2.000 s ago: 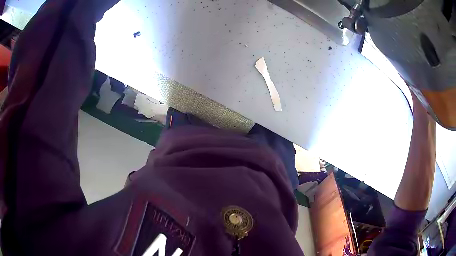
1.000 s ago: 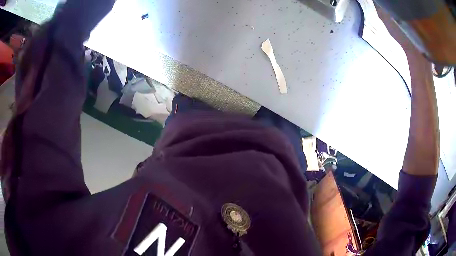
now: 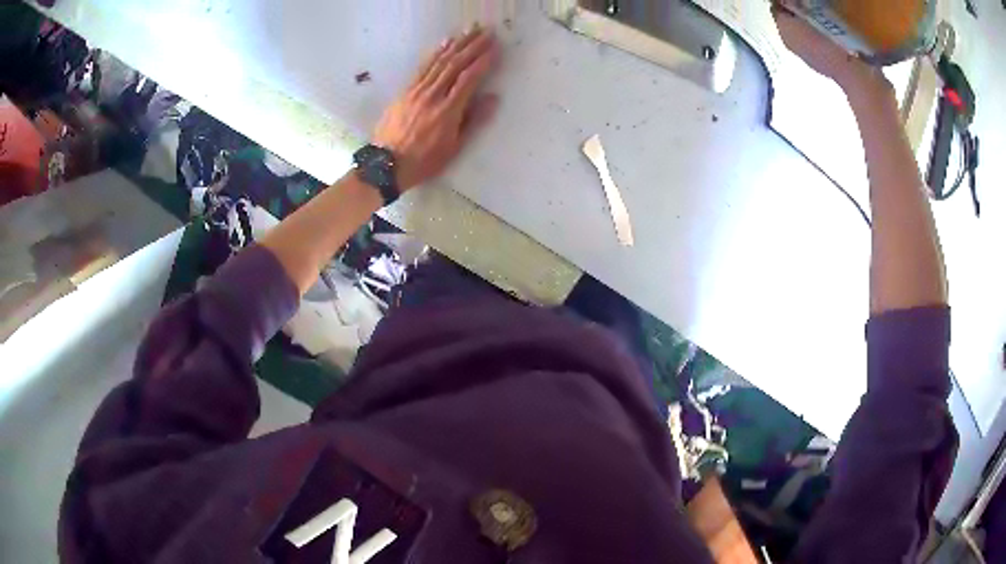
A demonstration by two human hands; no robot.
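The cloth-cutting machine shows only in part at the top right edge, with its orange band. Its silver base plate lies on the table at the top. My right hand is at the machine's handle side, closed around it, with its fingers largely hidden. My left hand rests flat on the table, palm down, empty, fingers extended and thumb apart. A bone-shaped cream paper offcut lies on the table between my arms.
A thin black cable runs along the white paper on the right. A black object with a red light lies at the far right. A yellowish speckled strip edges the table. Scraps and part of a brown cardboard box are below.
My left hand has come down into view onto the table. The machine's body has moved up, mostly out of the picture, and my right hand now shows beside it. The view has shifted.
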